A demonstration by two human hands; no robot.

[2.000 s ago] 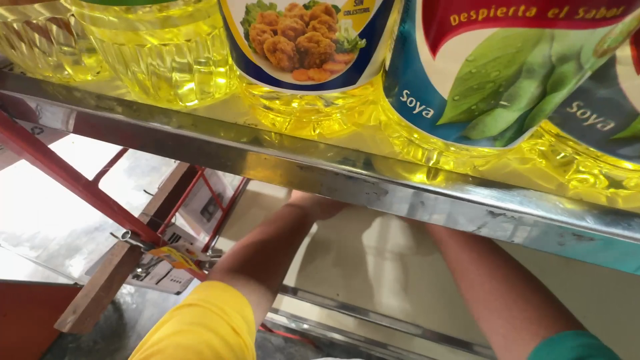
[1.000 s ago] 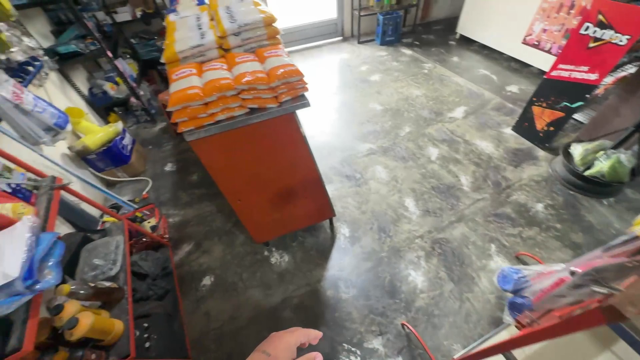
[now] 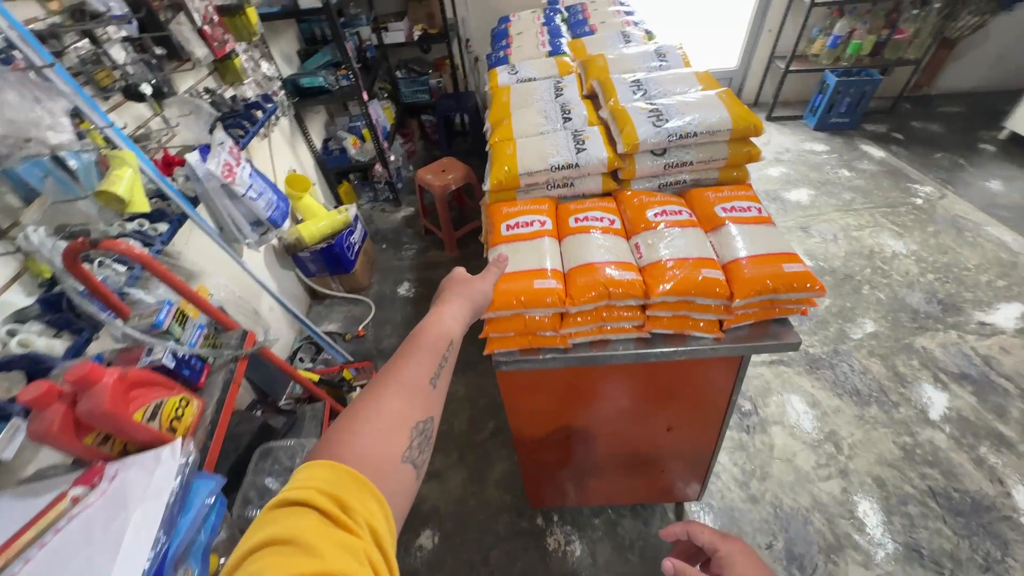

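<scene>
My left hand (image 3: 470, 290) reaches to the left side of the nearest stack of orange and white bags (image 3: 524, 256), its thumb against the upper bag; its other fingers are partly hidden, and I cannot tell whether it grips. Several such stacks stand side by side on the metal top of an orange counter (image 3: 616, 432). Behind them lie yellow and white bags (image 3: 552, 156) in higher piles, with blue and white bags (image 3: 528, 36) farther back. My right hand (image 3: 708, 550) is low at the bottom edge, before the counter, fingers apart and bent, holding nothing that shows.
At the left are a red-framed rack with red plastic jugs (image 3: 112, 408), hanging goods and a cardboard box (image 3: 340, 252) with yellow pipe fittings. An orange plastic stool (image 3: 448, 196) stands left of the counter. A blue crate (image 3: 842, 98) is by the far shelf.
The view has swung from the oil bottles on a shelf to the counter, which is now nearer. My left hand now touches the orange bags; my right hand has come into view at the bottom.
</scene>
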